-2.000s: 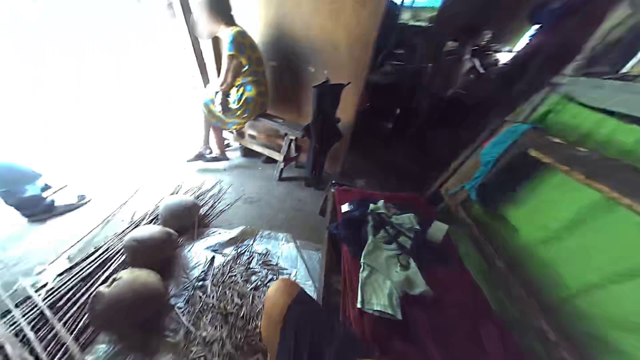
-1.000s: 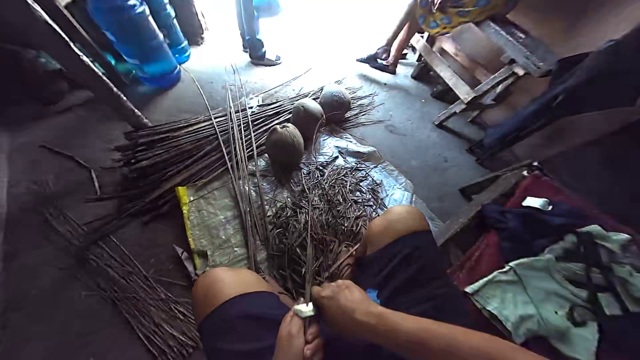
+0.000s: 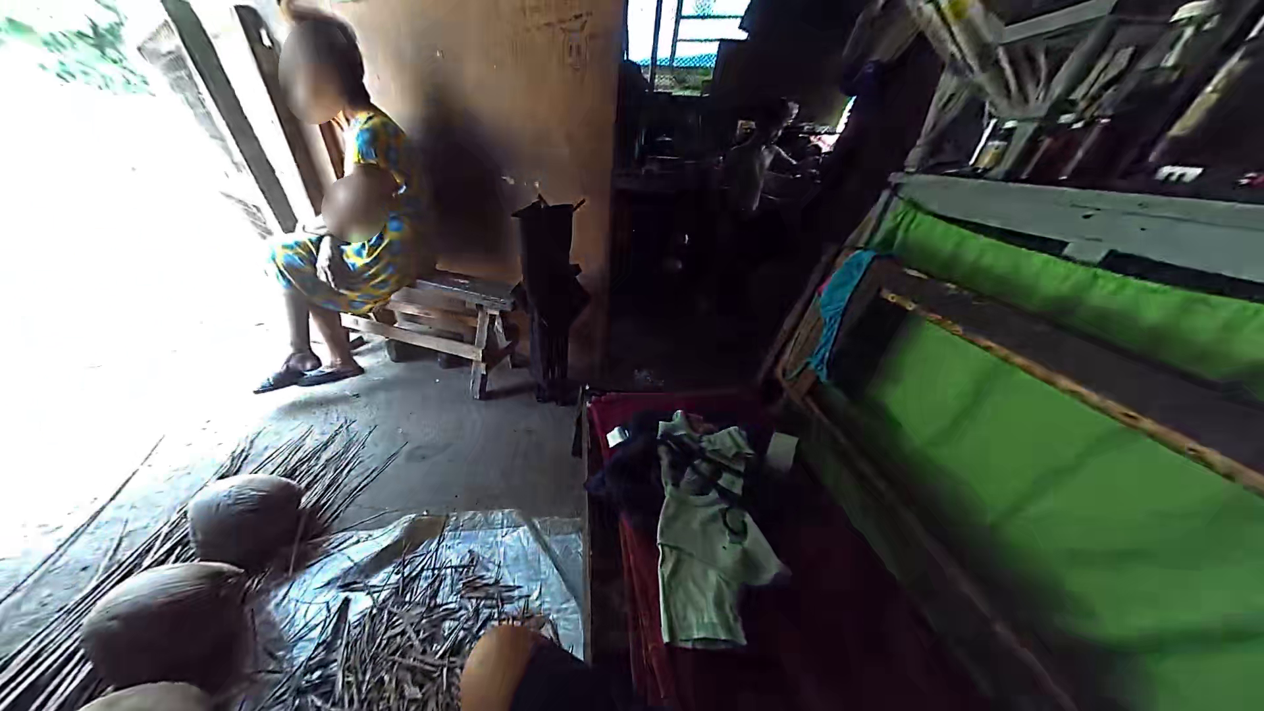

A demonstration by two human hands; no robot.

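Neither of my hands is in view. My bent knee shows at the bottom edge, beside a heap of short, dark plant strips or cut sticks on a silvery plastic sheet. Left of the heap stand several rounded brown objects that look like coconuts, one at the back and another nearer. Long thin sticks lie on the floor behind and under them. What my hands hold or touch cannot be seen.
A person in a patterned dress sits on a wooden bench. A black folded object leans at the wall. Pale green clothing lies on a dark red cloth. At the right stands a green-covered frame.
The view has swung far to the right and up since one second ago. Both my hands, then together on thin sticks above the heap, are out of view.
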